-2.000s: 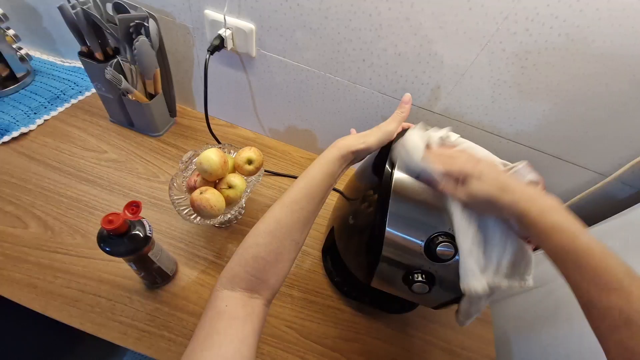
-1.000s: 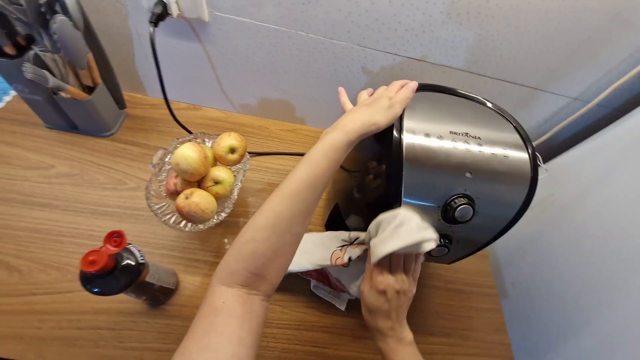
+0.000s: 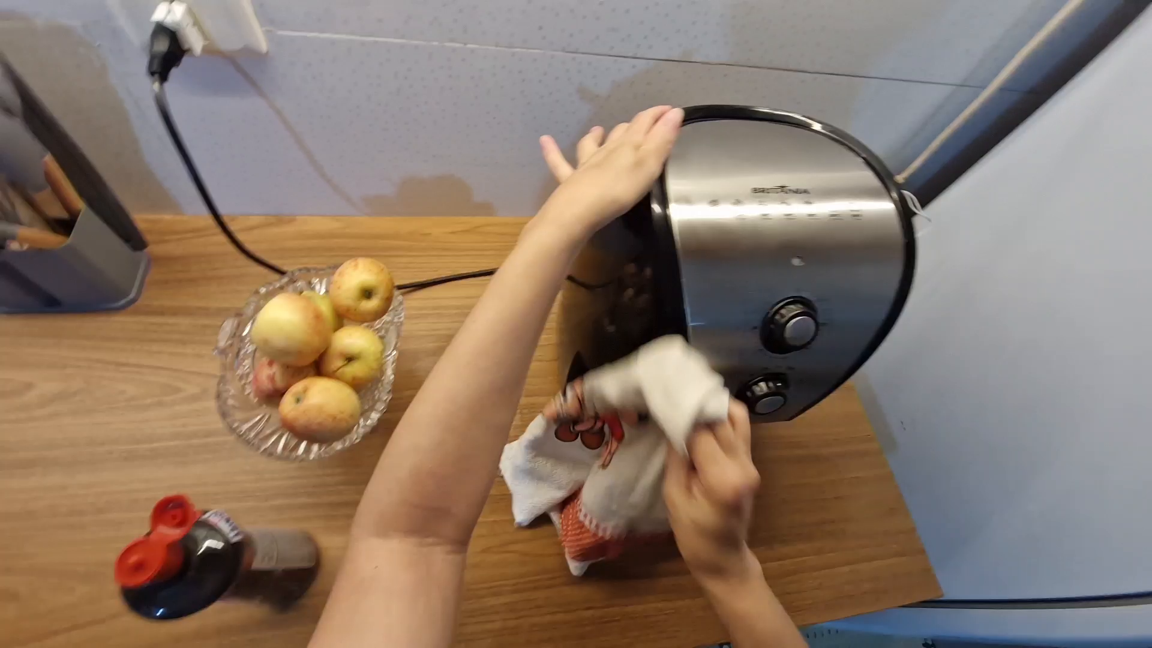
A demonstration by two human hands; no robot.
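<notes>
A Britânia air fryer point(image 3: 792, 243) with a brushed metal front, black sides and two knobs is tilted on the wooden counter. My left hand point(image 3: 616, 166) rests on its upper rear edge, fingers spread apart. Low at its front, beside the lower knob point(image 3: 765, 396), my right hand point(image 3: 715, 481) grips a white kitchen towel point(image 3: 679, 387) with a red border and a printed figure. The towel's bunched part touches or nearly touches the appliance's lower edge, and the rest hangs toward the counter. Motion blurs the towel and right hand somewhat.
Left of my left forearm stands a glass bowl point(image 3: 236, 418) of apples point(image 3: 319, 409). Nearer is a dark bottle point(image 3: 202, 562) with red caps. A grey utensil holder point(image 3: 81, 265) is at far left. A black cord point(image 3: 193, 175) runs from the wall outlet behind the bowl.
My right hand and the towel have moved from the appliance's upper front down to its lower edge. My left hand stays at the upper rear edge. The view has shifted.
</notes>
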